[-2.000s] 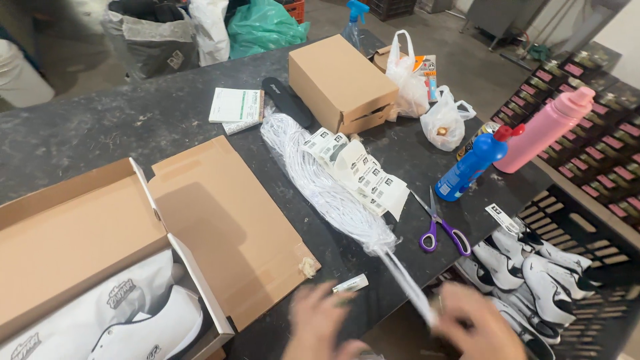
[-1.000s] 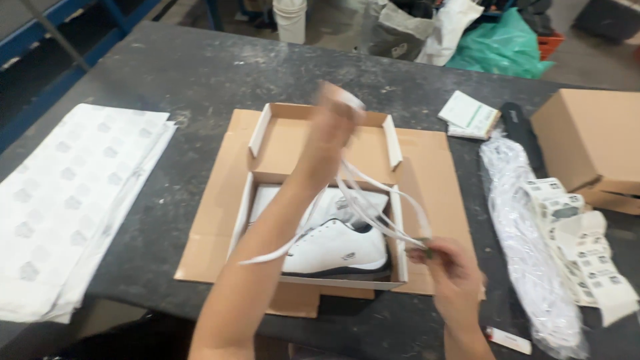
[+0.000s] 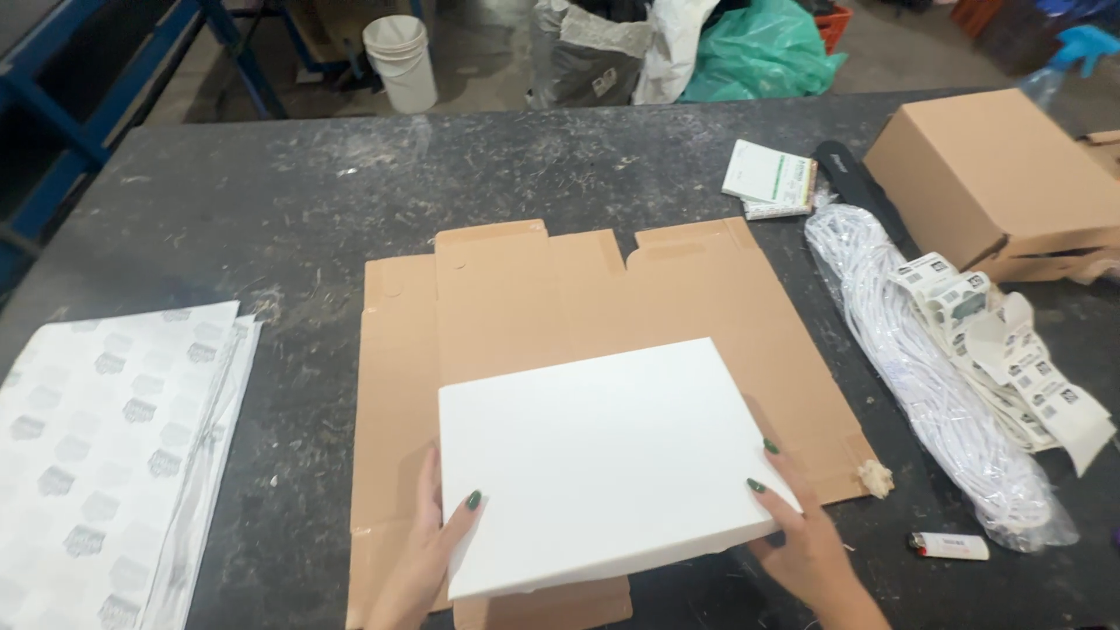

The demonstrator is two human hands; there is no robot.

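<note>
A closed white shoe box (image 3: 604,464) is held between my two hands, above a flattened cardboard sheet (image 3: 577,306) on the dark table. My left hand (image 3: 437,534) grips the box's left side near the front corner, its thumb on the lid. On the right side, my right hand (image 3: 801,534) holds the near corner, thumb also on the lid. The inside of the box is hidden.
Printed tissue paper (image 3: 105,464) lies at the left. To the right are bagged white laces (image 3: 927,394), label strips (image 3: 1006,350), a lighter (image 3: 949,546), a notepad (image 3: 770,175) and a cardboard box (image 3: 997,175). A bucket (image 3: 401,66) stands beyond the table.
One second ago the box stood open with a white shoe inside and my hands held white laces. Now the box is shut, and both hands hold it; the laces have left my hands.
</note>
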